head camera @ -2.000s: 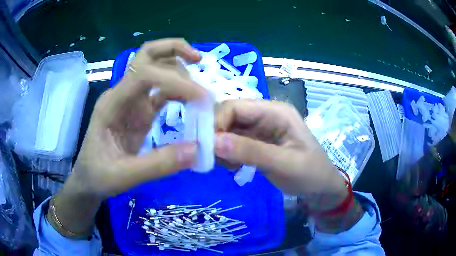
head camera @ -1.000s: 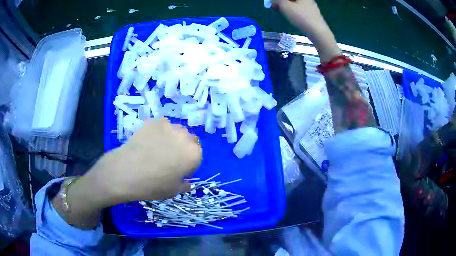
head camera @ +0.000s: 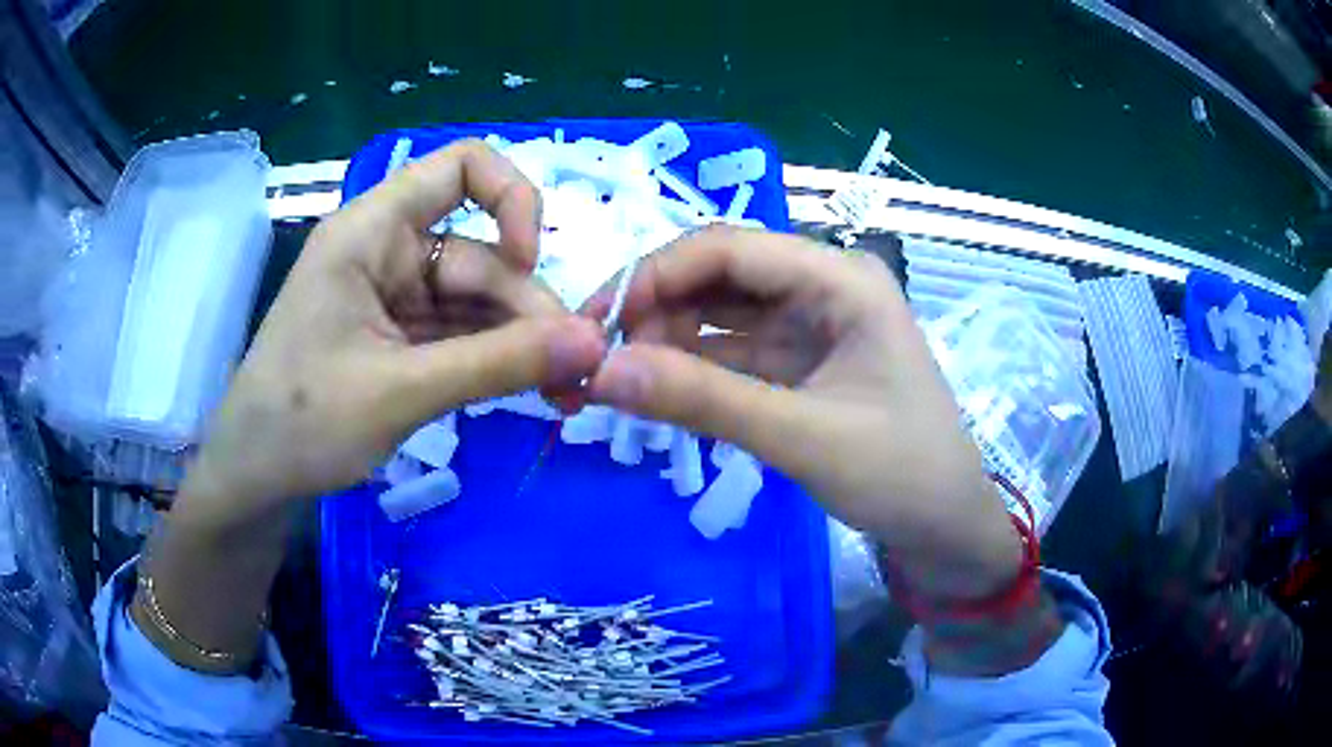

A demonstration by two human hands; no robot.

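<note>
My left hand [head camera: 416,329] and my right hand [head camera: 774,365] meet above the blue tray [head camera: 584,540]. Their thumbs and fingertips pinch a thin pale strip, apparently a metal pin [head camera: 619,299]. A thin blurred line slants down below the fingertips; the fingers hide the middle, so any collar cannot be made out. White plastic pieces [head camera: 599,204] lie heaped in the far part of the tray, partly behind my hands. Metal pins with small white collars [head camera: 563,664] lie in a loose pile in the near part. One pin [head camera: 384,606] lies apart at the left.
The green conveyor belt [head camera: 877,88] runs beyond the tray, with small white parts on it. A clear plastic box [head camera: 168,292] stands at left. A clear bag [head camera: 1015,380] and ribbed white strips [head camera: 1125,365] lie at right. A second blue tray [head camera: 1205,299] and another person's arm are at far right.
My right hand has come back from over the belt to the tray's middle. My left hand has risen from the pin pile, and both hands now meet at the thin piece.
</note>
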